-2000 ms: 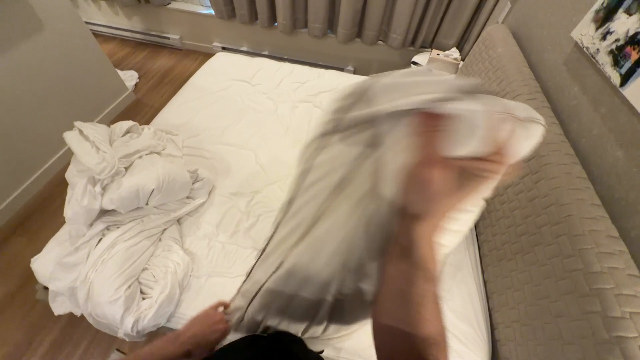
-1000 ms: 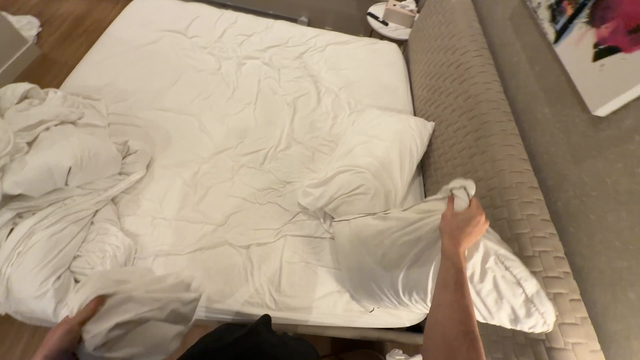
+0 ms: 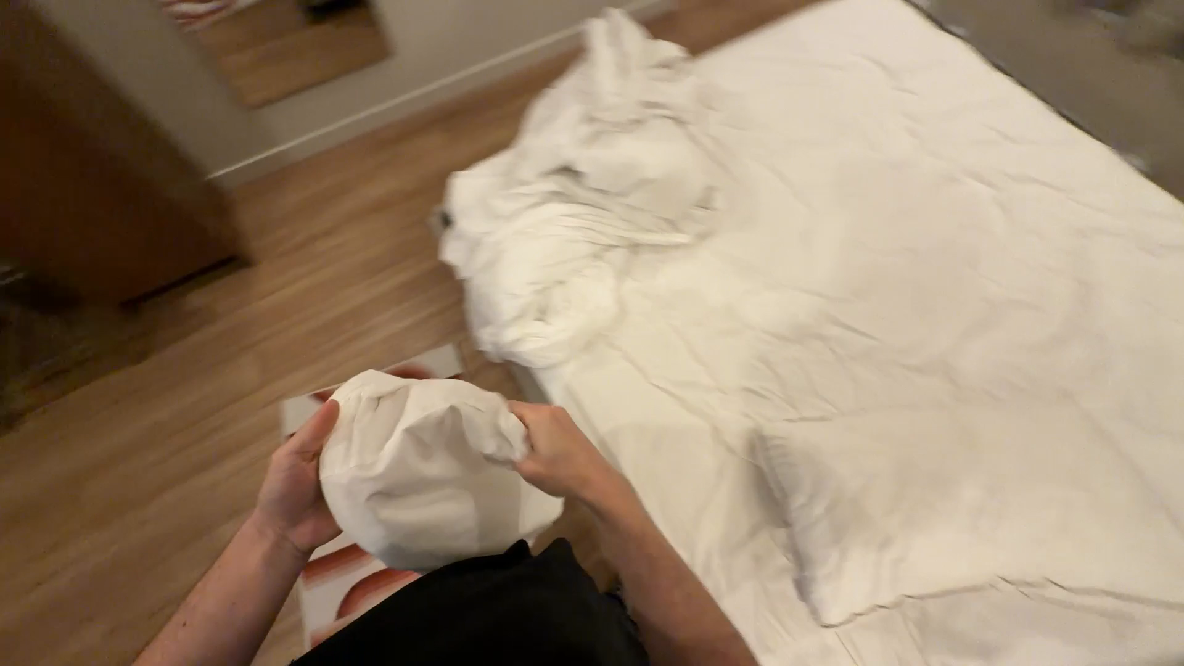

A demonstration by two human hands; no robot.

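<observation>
A bunched white cloth, perhaps a pillowcase, is held between both hands in front of my body. My left hand grips its left side, thumb on top. My right hand is closed on a gathered edge at its right side. To the right, a white pillow lies on the bed, which has a wrinkled white sheet. A crumpled heap of white bedding rests at the bed's far left edge. Part of the cloth's underside is hidden.
A white and red patterned panel or mat lies on the wooden floor below the cloth. A brown wooden piece of furniture stands at upper left. A framed mirror or picture is by the pale wall.
My right hand has let go of the pillow by the headboard and now grips the white cloth, which my left hand held alone a second ago. The view has swung left.
</observation>
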